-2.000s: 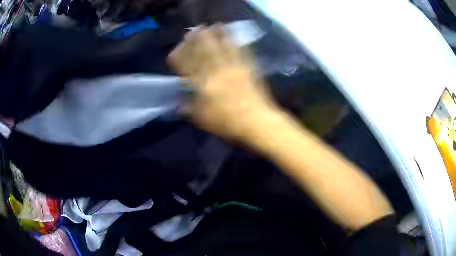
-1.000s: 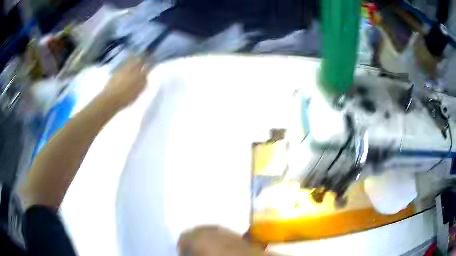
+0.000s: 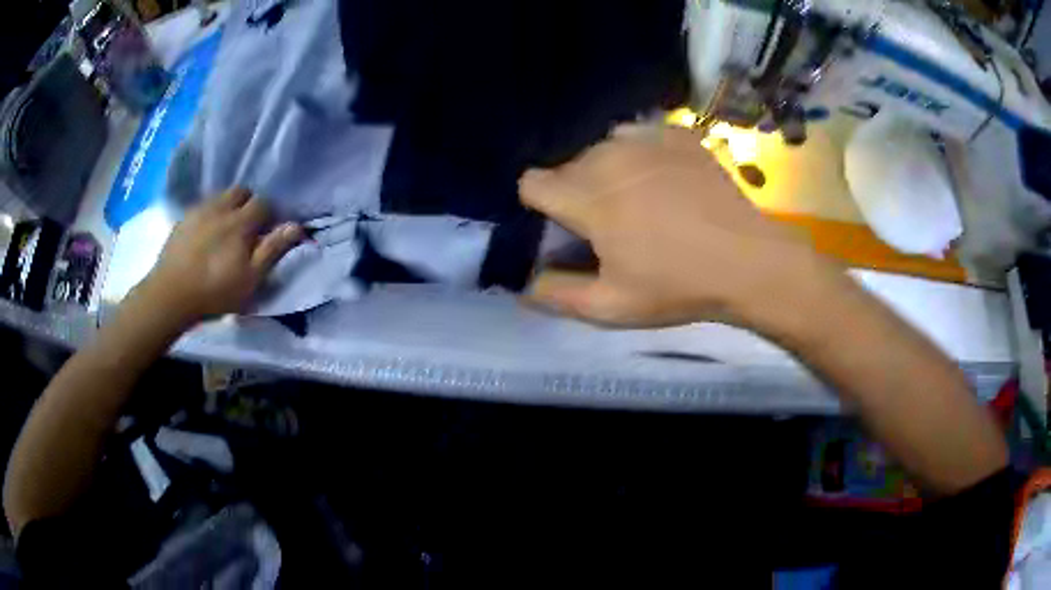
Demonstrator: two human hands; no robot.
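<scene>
A black fabric panel (image 3: 461, 104) lies on the table left of the needle area, with a pale grey panel (image 3: 294, 133) on its left. Grey and black pieces (image 3: 432, 248) run along its near edge. My left hand (image 3: 219, 254) has curled fingers on the grey cloth at the left and seems to grip its edge. My right hand (image 3: 657, 231) lies over the near right part of the garment, thumb and forefinger spread apart, slightly blurred. Its other fingers are hidden. The presser foot and needle are not clearly visible.
The white sewing machine head (image 3: 836, 69) is at upper right. Its lamp-lit bed (image 3: 795, 179) has an orange-brown strip (image 3: 882, 248) and a white pad (image 3: 905, 184). A blue strip (image 3: 161, 138) is at left. The marked table edge (image 3: 461, 375) crosses in front.
The view has shifted from the bare white table and machine. The black and grey garment now lies in front, with both hands at its near side.
</scene>
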